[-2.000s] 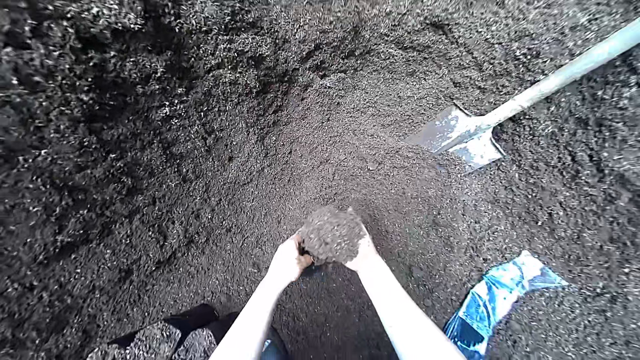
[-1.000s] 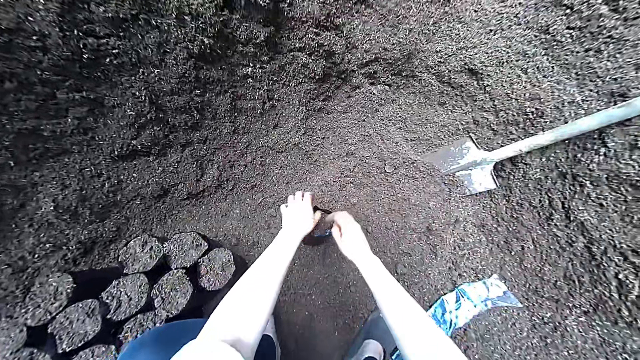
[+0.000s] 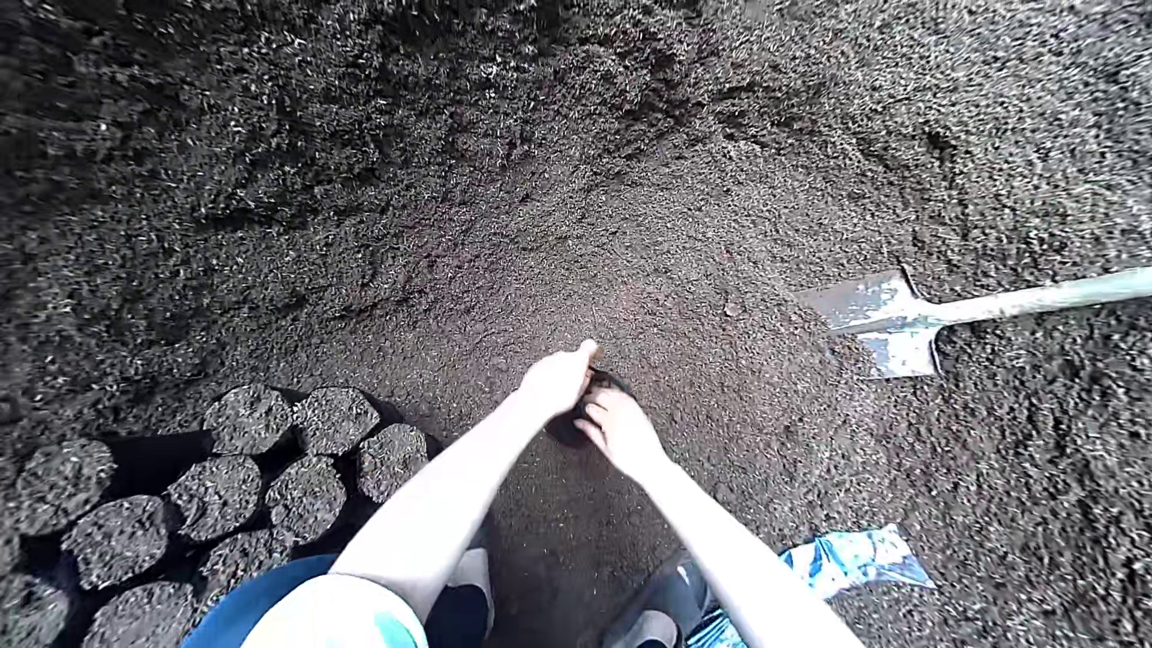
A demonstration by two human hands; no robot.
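Observation:
A small black nursery bag [image 3: 569, 428] stands on the soil between my two hands, low in the middle of the head view. My left hand [image 3: 560, 382] holds its left and far rim, with the thumb side raised. My right hand [image 3: 621, 430] is at its right side, fingers bent over the opening, and it is not clear whether they grip the bag or press on the soil in it. Most of the bag is hidden behind my fingers.
Several black bags filled with dark soil [image 3: 216, 497] stand packed together at the lower left. A shovel [image 3: 886, 326] lies with its blade in the soil at the right. A blue and white plastic bag [image 3: 855, 560] lies at the lower right. Loose soil [image 3: 576, 216] rises beyond my hands.
Two seconds ago my hands held a heap of soil together; now they are at the black bag. Since one second ago my right hand has moved over the bag's opening.

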